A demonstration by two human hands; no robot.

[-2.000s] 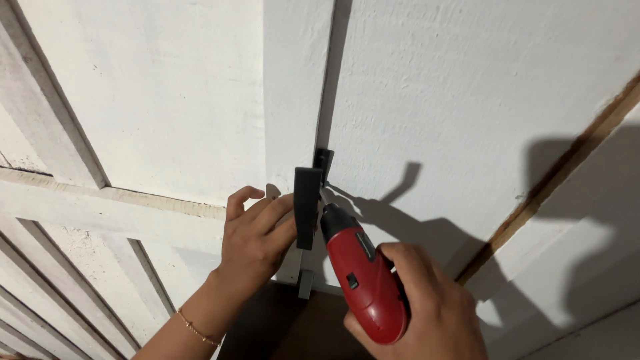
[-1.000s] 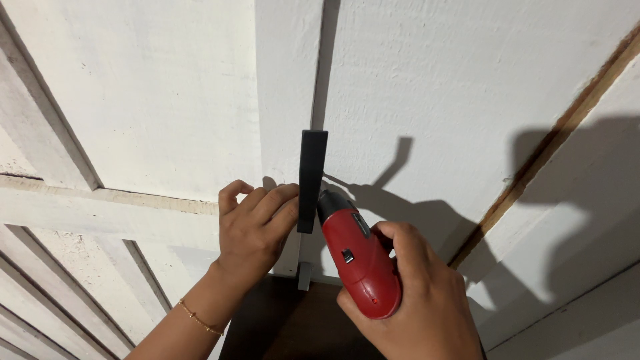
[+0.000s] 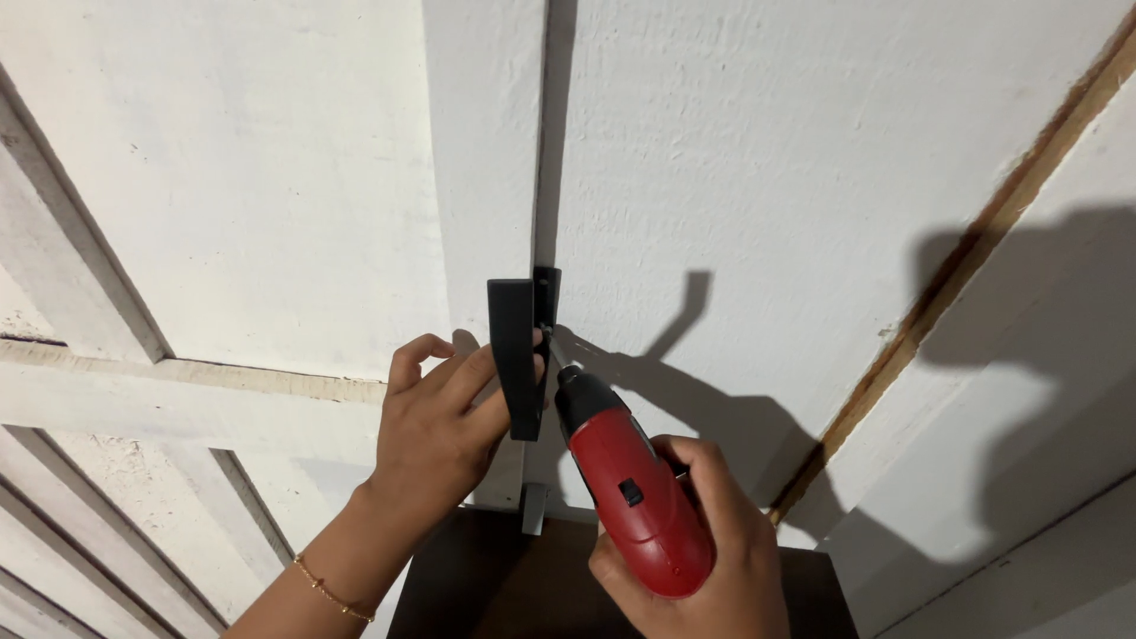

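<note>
My right hand [image 3: 710, 541] grips a red and black cordless screwdriver [image 3: 635, 497], its bit pointing up and left at a small screw [image 3: 547, 330]. That screw sits at the black mounting plate [image 3: 548, 288] of a black bracket or handle [image 3: 512, 355], against the edge of a white-painted wooden board [image 3: 488, 177]. My left hand [image 3: 435, 417] holds the bracket from the left, with fingertips showing behind its front bar near the screw. Whether the bit touches the screw head is hard to tell.
White wooden panels surround the work, with a horizontal rail [image 3: 222, 386] at left and a bare brown wood strip [image 3: 958, 257] at right. Below are a small grey metal piece [image 3: 533, 508] and a dark brown surface [image 3: 506, 586]. Shadows of hands and tool fall on the right panel.
The bracket's front bar hid its mounting plate one second ago; now the plate, the screw and the bit show. Both hands keep their hold on the bracket and the screwdriver.
</note>
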